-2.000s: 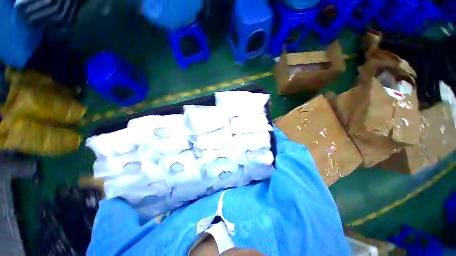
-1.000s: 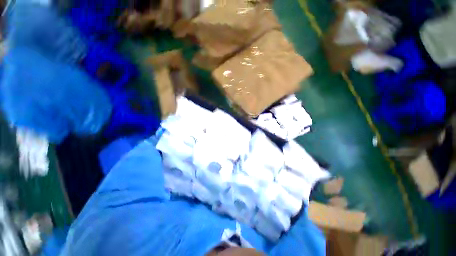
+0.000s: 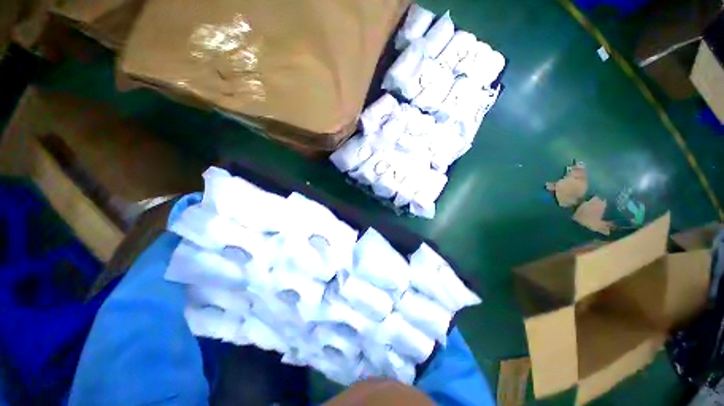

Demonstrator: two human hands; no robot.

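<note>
A black packing tray (image 3: 321, 189) full of white bagged packed units (image 3: 298, 273) is held in front of my body between my two blue sleeves. Round circles show on several units. My left and right hands are hidden by the load and sleeves. A second group of packed units (image 3: 409, 147) lies in rows on dark trays on the green floor, just beyond the held tray.
A large taped brown carton (image 3: 262, 59) stands at the top left beside the floor trays. An open brown carton (image 3: 619, 317) is at lower right. Torn cardboard scraps (image 3: 571, 186) lie on the floor. Another open box (image 3: 87, 182) is at left. A yellow line (image 3: 663, 115) curves at right.
I have turned and come nearer to the taped carton and the packed units on the floor, which now look larger. The held tray is still against my body, lower and tilted in view.
</note>
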